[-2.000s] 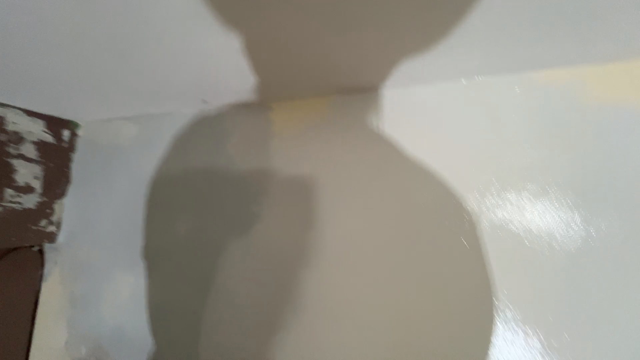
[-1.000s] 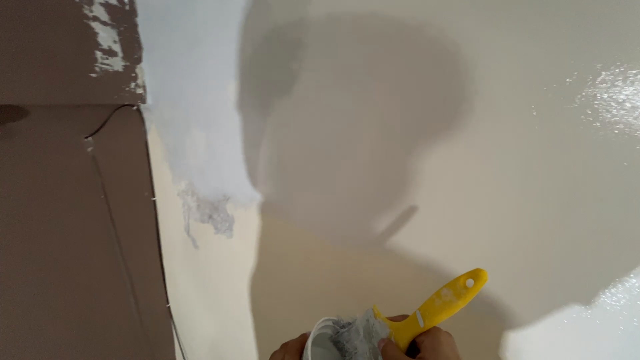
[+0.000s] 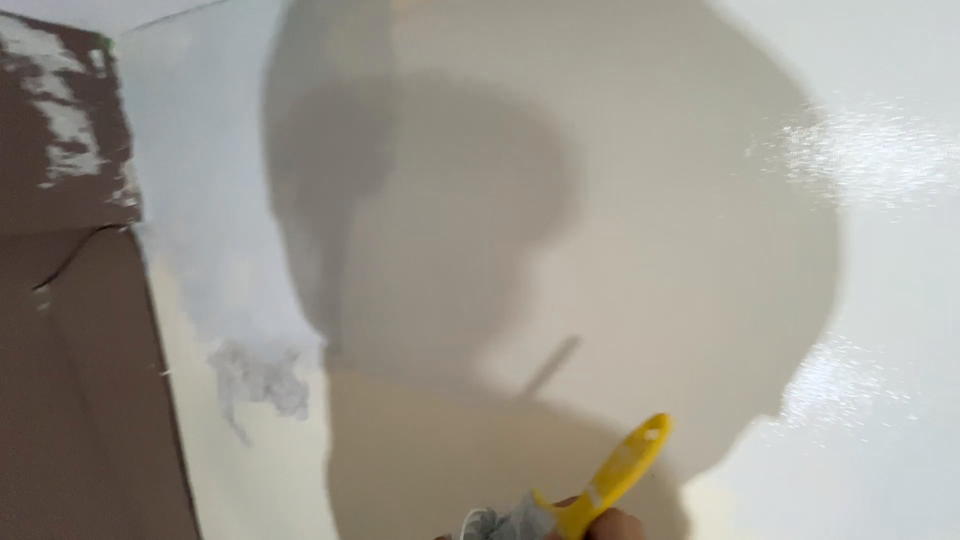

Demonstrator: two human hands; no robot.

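At the bottom edge, my right hand [image 3: 615, 525] is closed on a yellow-handled paintbrush [image 3: 621, 469], its handle tilted up to the right. The brush's bristle end, coated in pale grey paint [image 3: 525, 517], lies at the rim of a white container [image 3: 472, 521], which is mostly cut off by the frame. Only a sliver of my left hand [image 3: 444, 537] shows, at the container's left side. Behind them is a wall [image 3: 675, 262] with wet, glossy pale paint above a cream area.
A brown panel [image 3: 75, 375] with white smears and a dark wire [image 3: 75, 255] borders the wall on the left. Beside it the wall bears a rough grey patch [image 3: 262, 379]. The ceiling [image 3: 112, 11] meets the wall at the upper left. Shadows fall across the wall.
My hands, the brush and the container, out of view two seconds ago, came into view one second ago. They now sit lower in the frame, as the view has tilted up since then.
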